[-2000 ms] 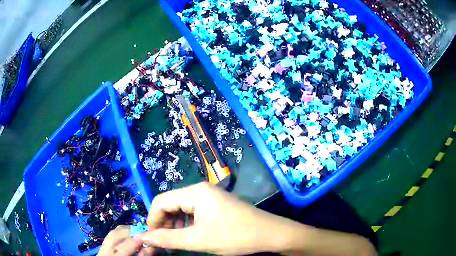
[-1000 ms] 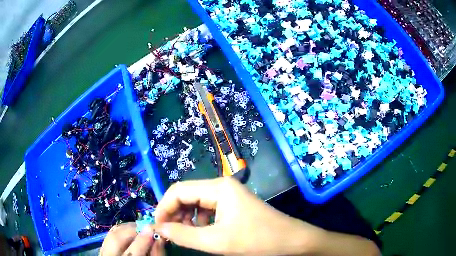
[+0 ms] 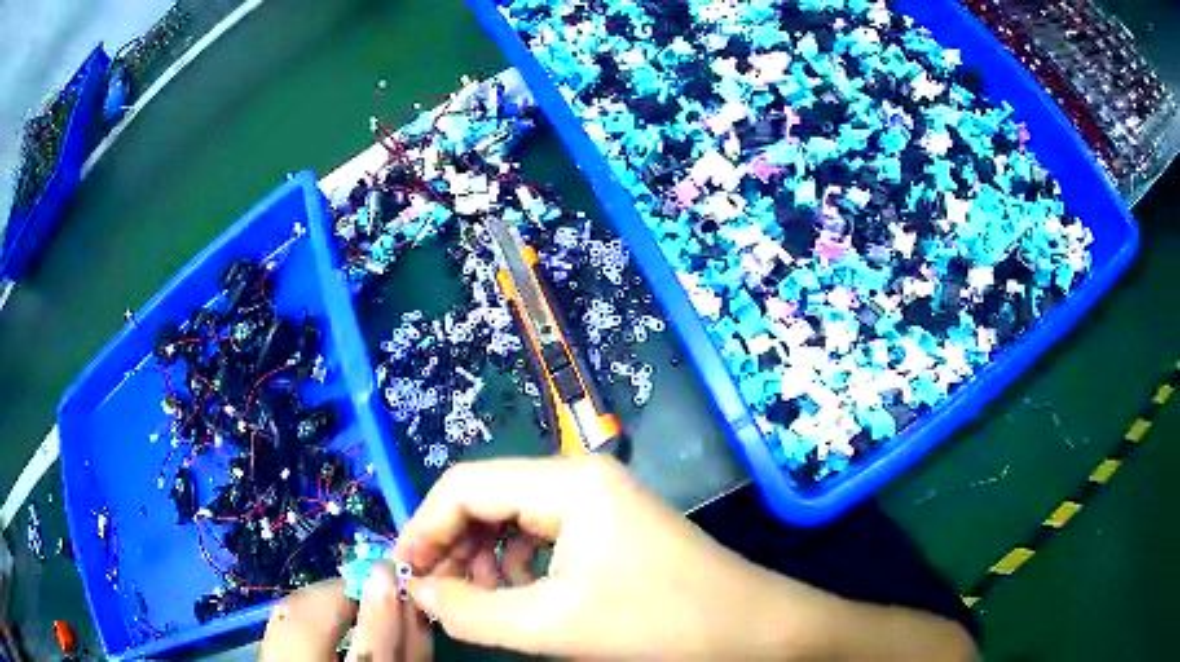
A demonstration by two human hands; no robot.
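Note:
My left hand (image 3: pixel 339 623), cut off by the bottom edge, holds a small turquoise plastic housing (image 3: pixel 366 564) between its fingertips. My right hand (image 3: pixel 557 550) comes in from the lower right and pinches a tiny whitish link (image 3: pixel 404 579) between thumb and forefinger, right beside the housing. Whether link and housing touch is too small to tell. More whitish links (image 3: pixel 434 388) lie scattered around an orange and black utility knife (image 3: pixel 550 343), its blade pointing away from me.
A large blue bin (image 3: pixel 764 472) full of turquoise, white, black and pink housings stands right. A shallower blue bin (image 3: pixel 117 517) with dark wired pieces stands left. A mixed parts pile (image 3: pixel 440 175) lies behind the knife. Yellow-black floor tape (image 3: pixel 1068 511) shows far right.
The tiny ring-like part at my right fingertips now shows as a link held upright beside the housing. Both hands stay close together. The view has shifted slightly.

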